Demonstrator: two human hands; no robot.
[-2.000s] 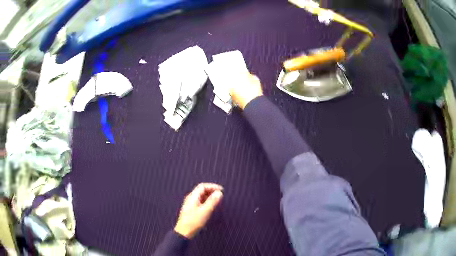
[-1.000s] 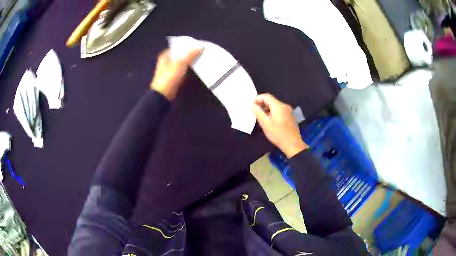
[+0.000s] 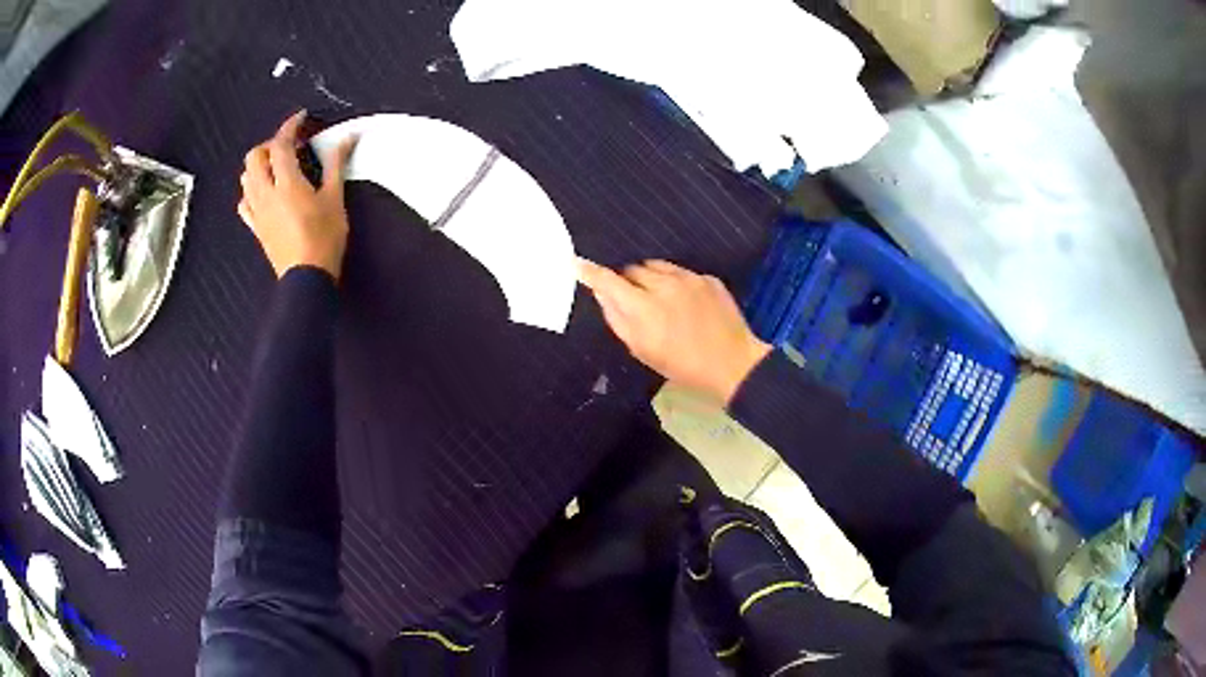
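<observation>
A white curved panel (image 3: 520,212) lies as an arc on the dark pinstriped table cover (image 3: 437,397), with a grey-brown band across its middle. Whether it is one layer or a stack, I cannot tell. My left hand (image 3: 298,205) is at its left end, fingers spread on the cloth and thumb at the panel's tip. My right hand (image 3: 677,324) has its fingertips at the outer edge near the right end, seemingly pinching it; the thumb is mostly hidden.
The steam iron (image 3: 139,258) rests at the left with its yellow hose. Fanned white panels (image 3: 60,483) lie below it. A large white cloth (image 3: 701,66) lies at the far edge. A blue crate (image 3: 893,344) stands right of the table, beside a pale sheet (image 3: 1045,225).
The view has turned and shifted. The curved panel, tilted between my hands a second ago, now lies flatter on the cloth. My left hand has spread its fingers at the tip; my right hand stays by the other end.
</observation>
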